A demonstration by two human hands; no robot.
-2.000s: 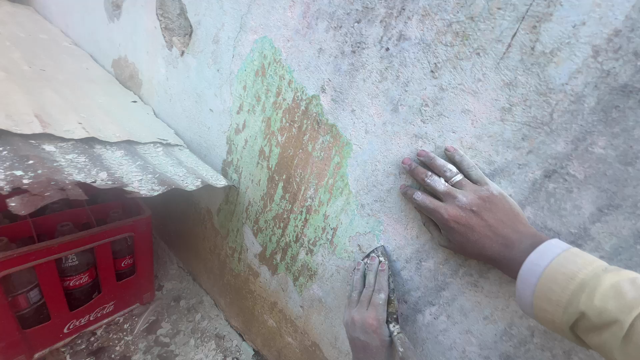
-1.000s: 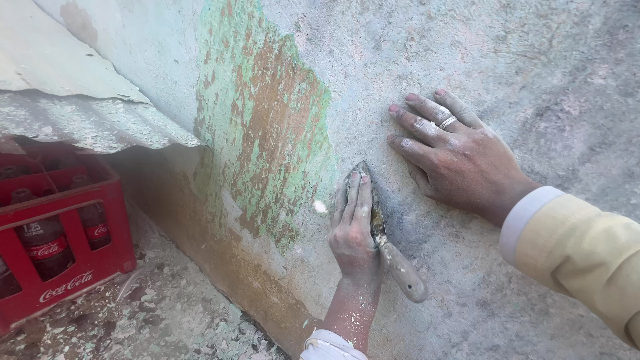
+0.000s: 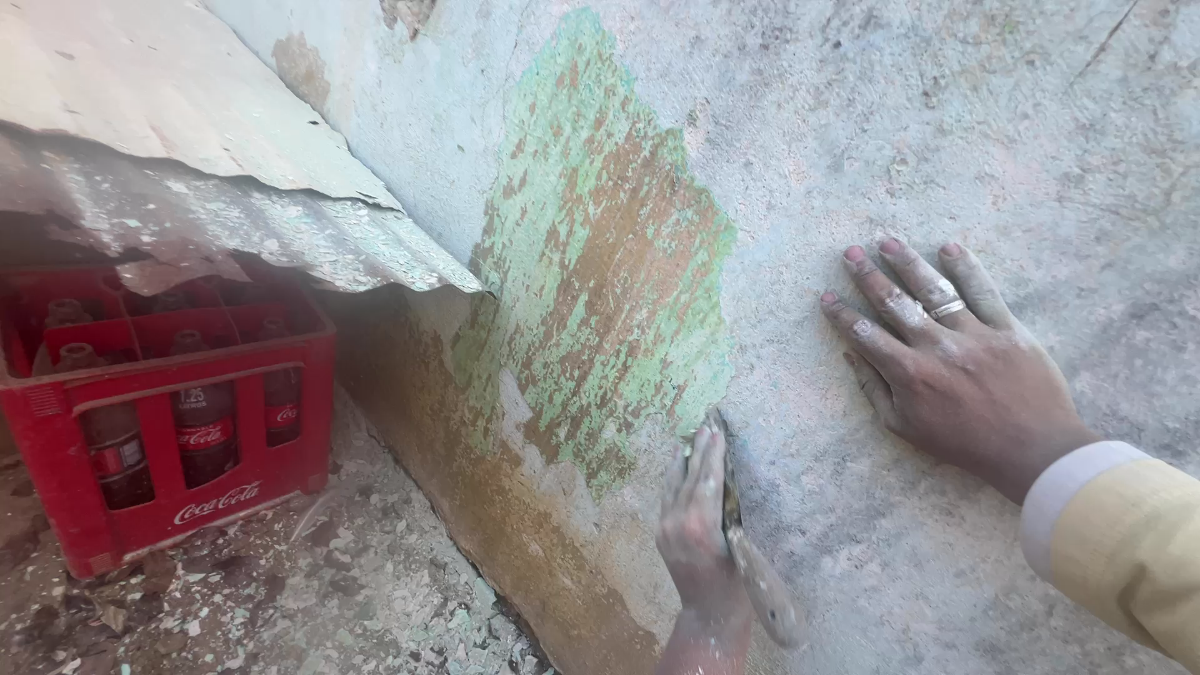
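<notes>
My left hand, coated in pale dust, grips a trowel-like scraper with a worn handle. The tool's tip meets the wall at the lower right edge of a patch of exposed green paint and brown plaster. Part of the blade is hidden by my fingers. To the right, my right hand lies flat on the whitish painted wall, fingers spread, holding nothing; a ring is on one finger.
At the left a red Coca-Cola crate holds several glass bottles. Above it juts a corrugated metal sheet with a sharp-looking corner by the wall. Paint flakes litter the ground.
The view has shifted between frames. My right hand stays flat on the wall, and my left hand still holds the scraper near the patch's edge.
</notes>
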